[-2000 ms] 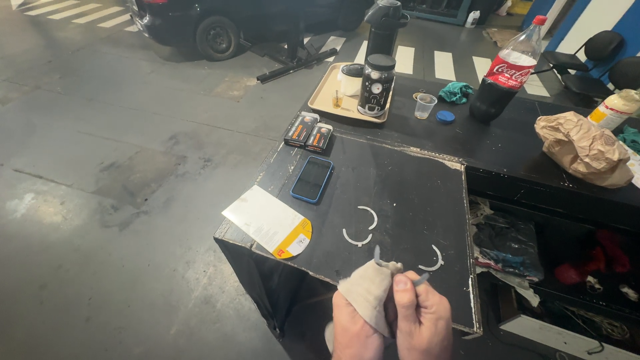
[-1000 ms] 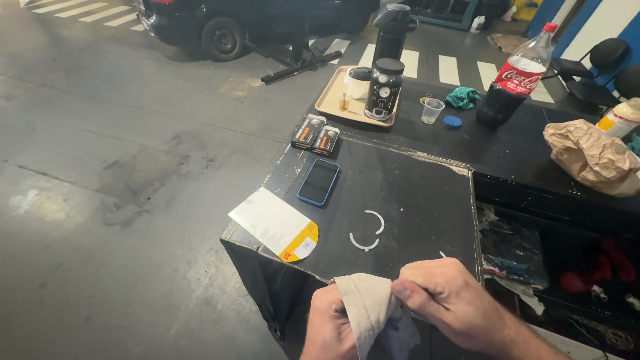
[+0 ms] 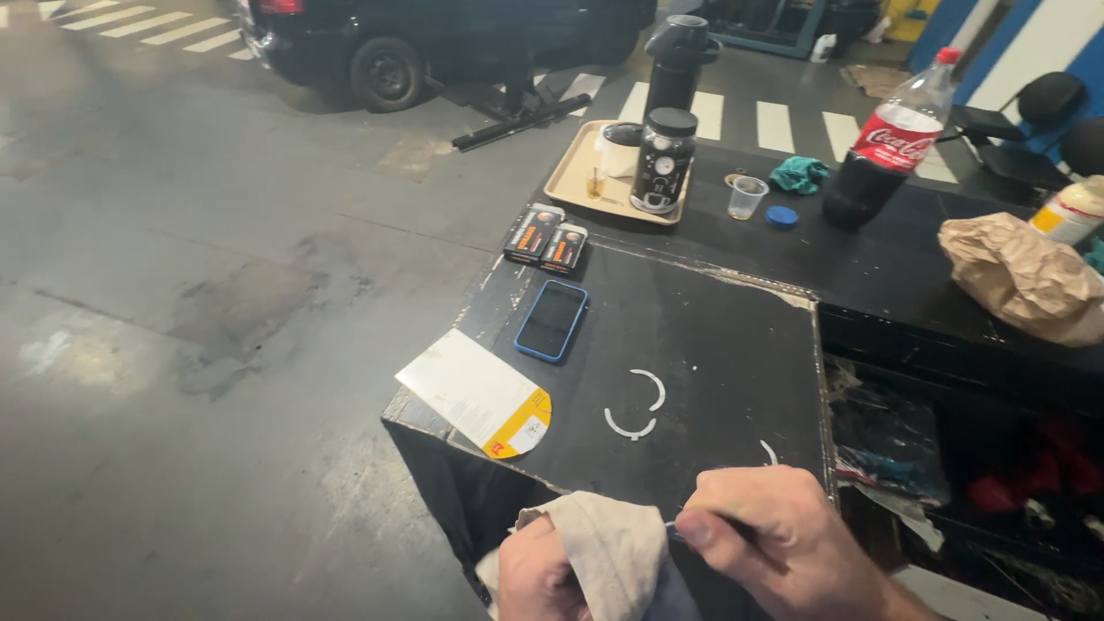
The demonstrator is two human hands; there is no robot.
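Note:
My left hand (image 3: 539, 569) is closed on a beige cloth (image 3: 608, 539) at the bottom of the view. Beside it, my right hand (image 3: 768, 530) pinches a small grey metal piece (image 3: 672, 528) that sticks out at the cloth's right edge; most of it is hidden. Ahead of my hands, on the black bench top (image 3: 724, 345), lie a curved half-ring (image 3: 659, 390) and a second half-ring (image 3: 630, 431) with a small tab. A third curved piece (image 3: 768, 452) shows just beyond my right hand, partly covered by it.
A phone (image 3: 552, 320), a white and yellow envelope (image 3: 470, 388) and small boxes (image 3: 535, 233) lie along the left side. Behind stand a tray (image 3: 569, 177) with a jar (image 3: 663, 164), a plastic cup (image 3: 747, 198), a cola bottle (image 3: 888, 142) and a crumpled paper bag (image 3: 1022, 276). Open shelving (image 3: 957, 431) is at right.
Two seconds ago my hands were close together, with grey tips showing above the cloth and the third curved piece in plain sight. My right hand now sits farther right and partly covers that piece.

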